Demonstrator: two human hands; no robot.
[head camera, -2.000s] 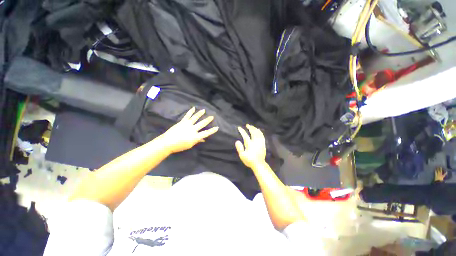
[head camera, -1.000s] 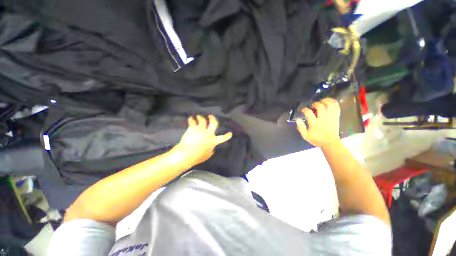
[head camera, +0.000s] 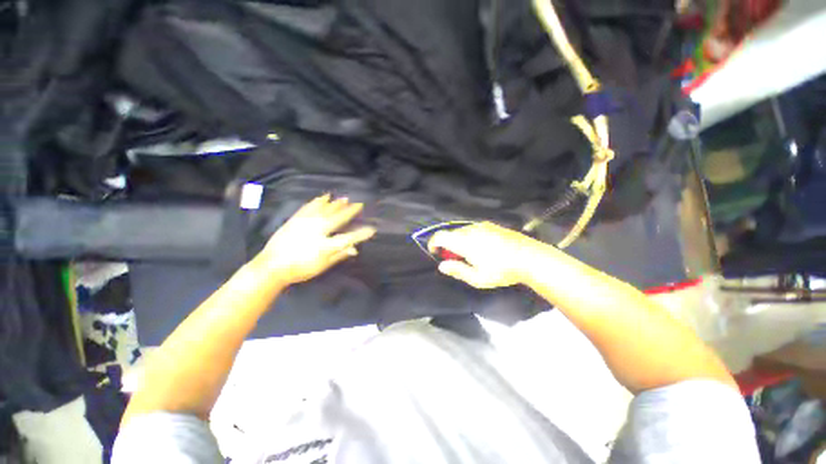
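Note:
A black garment (head camera: 380, 213) lies over the grey padded pressing bar (head camera: 172, 228), whose left part shows bare. A small white label (head camera: 252, 196) sits on the garment near its left edge. My left hand (head camera: 312, 243) lies on the garment with its fingers apart and holds nothing. My right hand (head camera: 485, 255) is closed around the steam iron (head camera: 423, 236), its pointed tip facing left on the garment. My hand hides most of the iron; a red spot shows under the fingers.
A garment heap (head camera: 362, 82) covers the back of the table. The tan steam hose (head camera: 595, 172) with dark wrap hangs down at the right near my forearm. The smooth dark table pad (head camera: 199, 304) edges my body. Scraps (head camera: 109, 335) lie on the floor at left.
My right hand has moved left from the table's right end with the iron, onto the garment. The hose has come along with it. My left hand now lies flatter on the cloth.

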